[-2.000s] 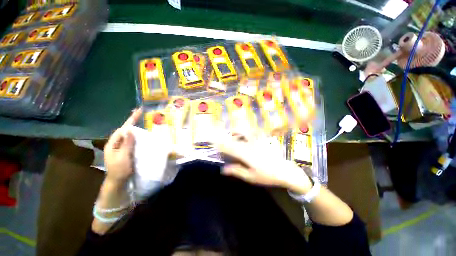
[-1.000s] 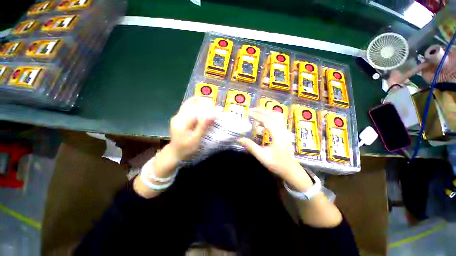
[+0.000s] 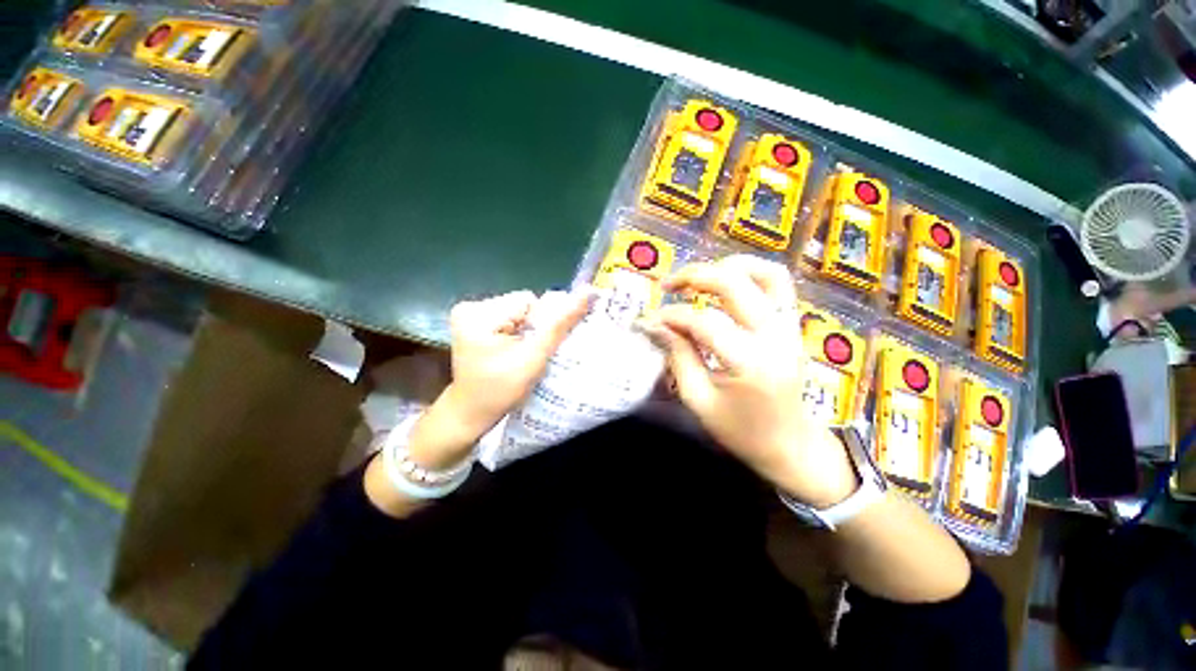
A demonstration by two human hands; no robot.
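My left hand [image 3: 505, 344] holds a white printed label sheet [image 3: 584, 380] that hangs over the table edge. My right hand [image 3: 735, 341] is at the sheet's upper right edge, thumb and fingertips close together; whether a label is between them is too small to tell. In front of my hands lies a clear plastic tray [image 3: 820, 155] with two rows of yellow units, each with a red spot at one end. A yellow unit [image 3: 637, 270] shows just above the sheet. My right hand hides part of the front row.
A tall stack of filled trays [image 3: 249, 144] stands at left. A phone [image 3: 1098, 435], a white plug [image 3: 1045, 451] and a small white fan [image 3: 1136, 232] are at right. A brown carton [image 3: 223, 446] is below the table edge.
The view has turned, so the tray shows farther right and tilted. Two seconds ago trays overlapped in a blur; now one tray lies flat. My right hand has closed in on the sheet.
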